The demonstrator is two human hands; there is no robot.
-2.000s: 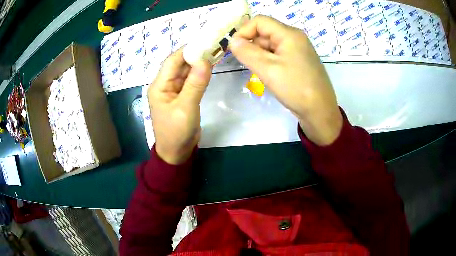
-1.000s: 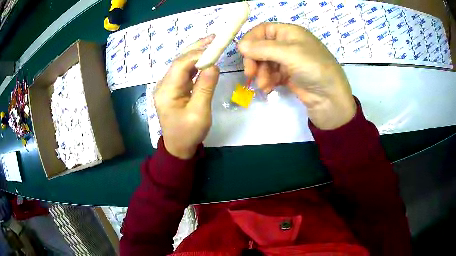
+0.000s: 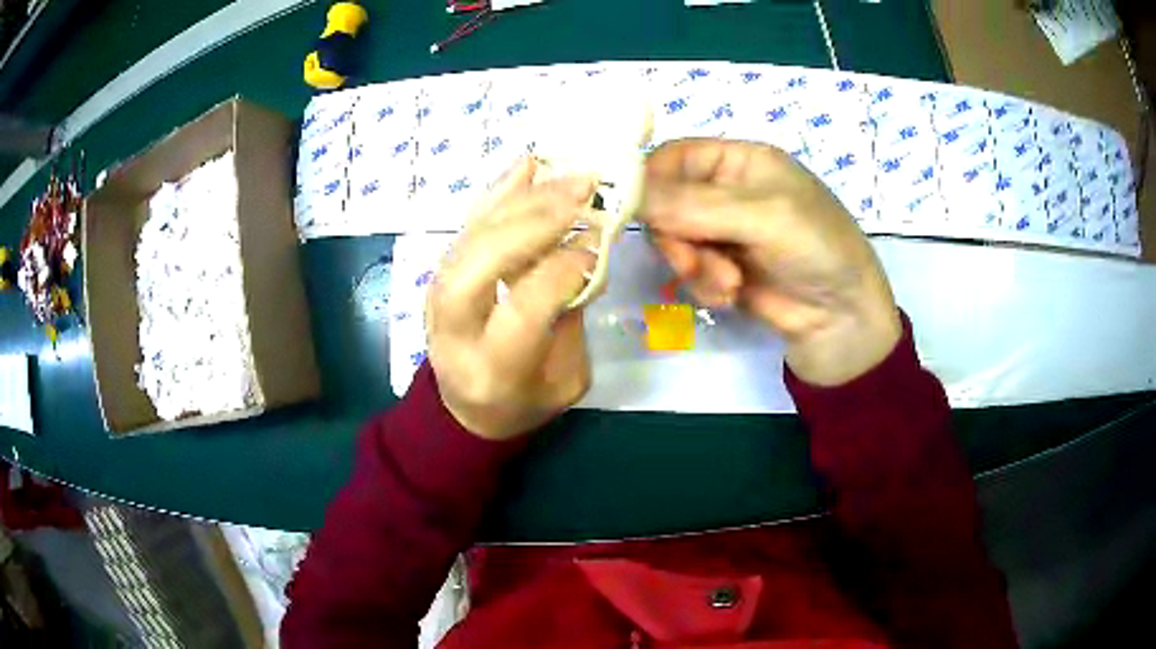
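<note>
My left hand [image 3: 513,311] holds a cream plastic housing [image 3: 628,190], seen nearly edge-on, with its ribbed inner side partly showing between the fingers. A small dark part sits near the housing's middle. My right hand [image 3: 773,247] is at the housing's right side, fingers bent and slightly blurred; whether they grip the housing or a thin wire cannot be told. A yellow piece [image 3: 669,327] hangs or lies just below the right fingers, with a bit of red by it, over the plain white strip [image 3: 748,374].
An adhesive sheet with blue print [image 3: 418,146] lies behind the hands. A cardboard box [image 3: 285,266] of small white pieces stands left. A yellow-and-black screwdriver [image 3: 337,48] and red wires [image 3: 467,25] lie at the far side. Brown cardboard [image 3: 1001,64] is far right.
The housing has turned from showing its outer edge to a steeper, edge-on pose with its inner side partly visible. Both hands and the yellow piece appear lower in the view.
</note>
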